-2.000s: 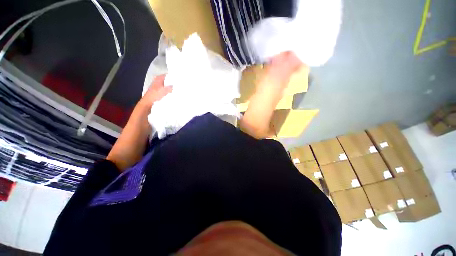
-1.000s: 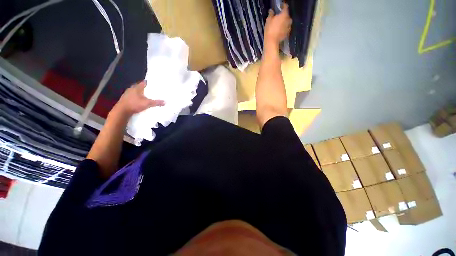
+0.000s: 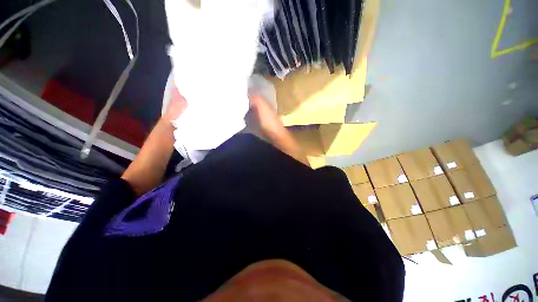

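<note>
A bunch of white interleaf sheets stands in front of my body at the top centre, overexposed. My left hand is at its left edge, fingers partly behind the white and blurred, holding it. My right hand is at its right edge, blurred, fingers mostly hidden by the sheets. To the right, black blister trays stand on edge as stripes in an open carton.
A tray stack with a loose strapping band lies at the left, beside red plastic. Sealed cartons are stacked at the lower right. The grey floor has a yellow line.
My right hand has come back from the trays in the carton to the white sheets. The white bunch is larger and reaches the top of the picture.
</note>
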